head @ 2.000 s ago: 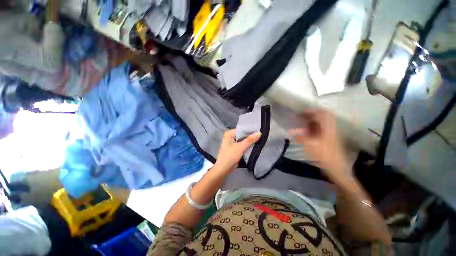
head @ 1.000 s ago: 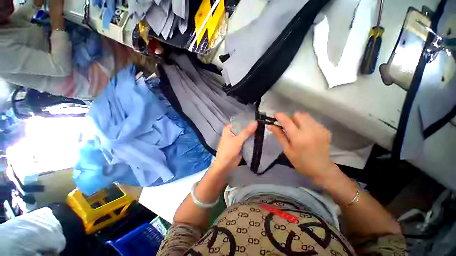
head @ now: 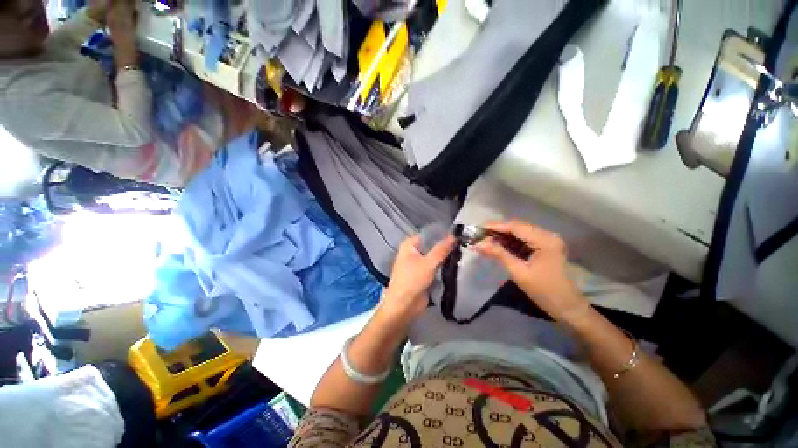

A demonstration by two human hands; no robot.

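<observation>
My left hand (head: 418,273) pinches a grey fabric piece (head: 475,278) with a black edging (head: 450,284) near its upper end, above my lap. My right hand (head: 535,267) holds small dark thread snips (head: 507,240). Their metal tip touches or nearly touches the end of the black edging at my left fingertips. The exact contact is too small to tell. The lower part of the piece hangs between my hands.
Fanned grey panels (head: 367,188) and light blue pieces (head: 254,236) lie left. Another grey stack (head: 481,74), a white strip (head: 602,131), a screwdriver (head: 662,105) and a sewing machine plate (head: 723,96) are at the upper right. A yellow crate (head: 184,376) stands lower left. Another person's arm (head: 131,105) shows upper left.
Two seconds ago my right hand was blurred and apart from the piece. It has come in to the edging's end, and the snips now show clearly. The view has shifted slightly.
</observation>
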